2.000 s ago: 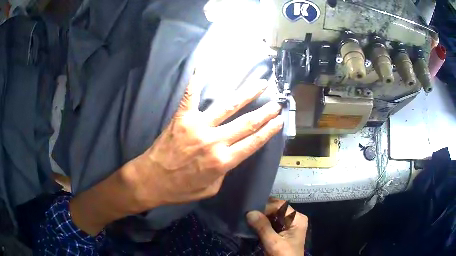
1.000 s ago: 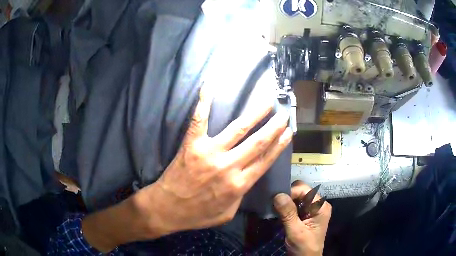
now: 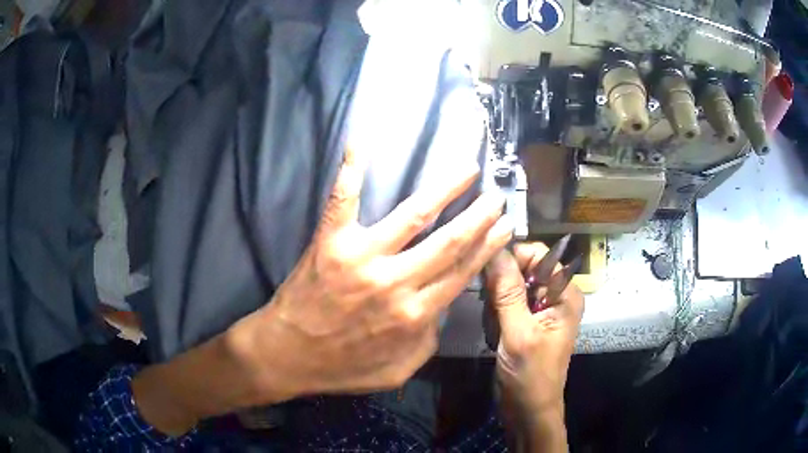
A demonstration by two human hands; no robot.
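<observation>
The grey cloth panel (image 3: 292, 115) lies under my left hand (image 3: 363, 292), its right edge at the presser foot area (image 3: 503, 168) of the overlock machine (image 3: 656, 31). My left hand is spread flat on the cloth, fingertips beside the foot. My right hand (image 3: 532, 310) is just below the foot, thumb and forefinger pinching the cloth's lower right edge. Thread snips (image 3: 554, 274) lie in the same hand, blades pointing up and right. Glare washes out the cloth left of the needle.
The yellow-framed opening (image 3: 592, 265) is partly covered by my right hand and the snips. Thread waste (image 3: 682, 310) hangs at the table edge. A white board (image 3: 753, 221) is at right, a navy heap (image 3: 753, 354) below it. Tension knobs (image 3: 627, 97) project from the machine.
My right hand has moved up from below the table edge to just under the foot, with the snips. The cloth's lower edge has moved up towards the foot. My left hand stays spread on the cloth.
</observation>
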